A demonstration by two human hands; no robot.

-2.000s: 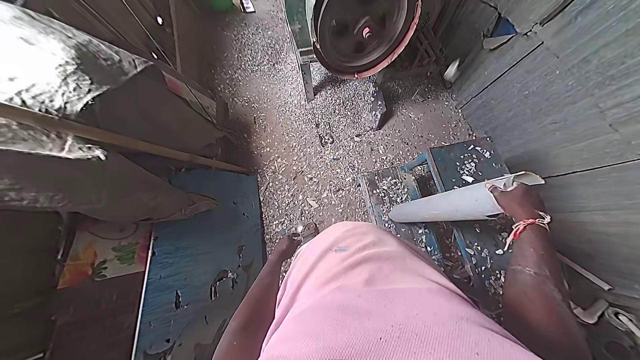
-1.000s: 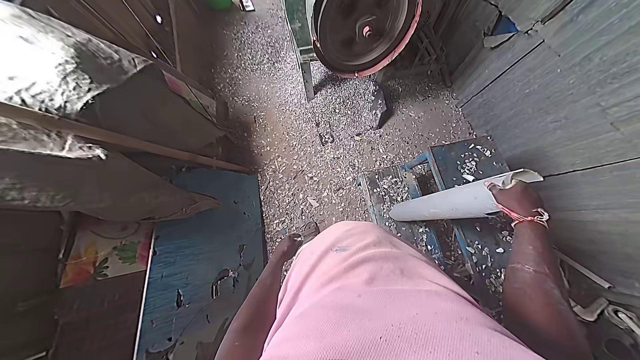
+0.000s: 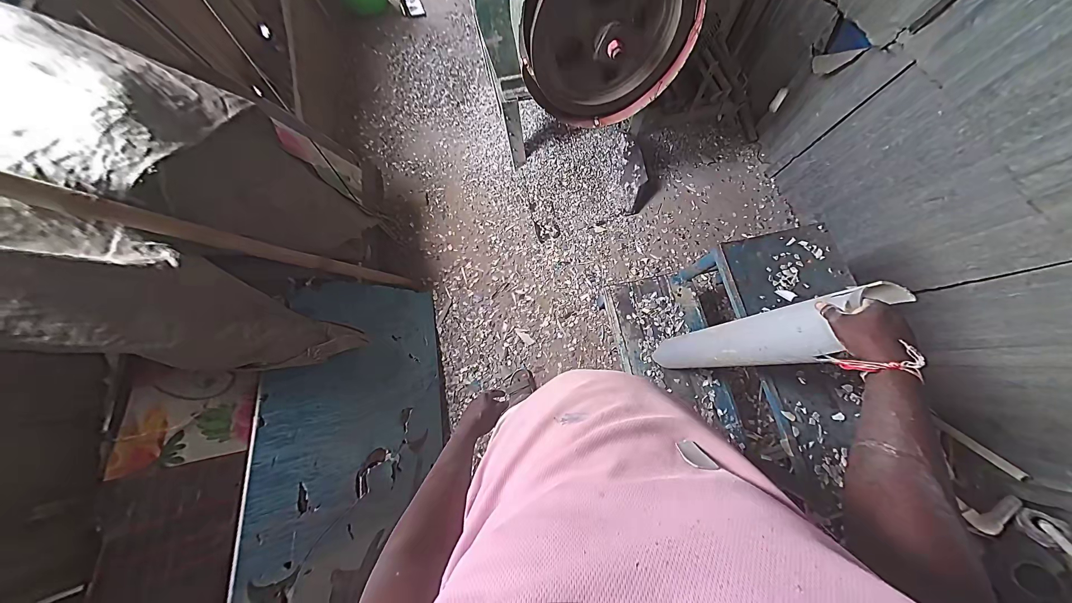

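My right hand (image 3: 871, 331), with a red and white thread at the wrist, grips the torn upper end of a pale grey plastic pipe (image 3: 754, 339). The pipe lies slanted over a blue metal frame with dark boards (image 3: 779, 272), which are strewn with chips. Down beside my left knee, my left hand (image 3: 486, 410) is partly hidden by the pink shirt; whether it holds anything cannot be told. A curved pale chip (image 3: 697, 455) rests on the shirt.
A large round wheel (image 3: 611, 50) with a red rim stands ahead. Pale chips cover the floor and a stone block (image 3: 586, 167). At left are a worn blue panel (image 3: 335, 419), draped sheeting and a wooden pole (image 3: 209, 230). A grey plank wall (image 3: 963, 167) rises at right.
A pale chip now rests on the pink shirt where none showed before. My right hand has turned slightly at the pipe's end, still gripping it.
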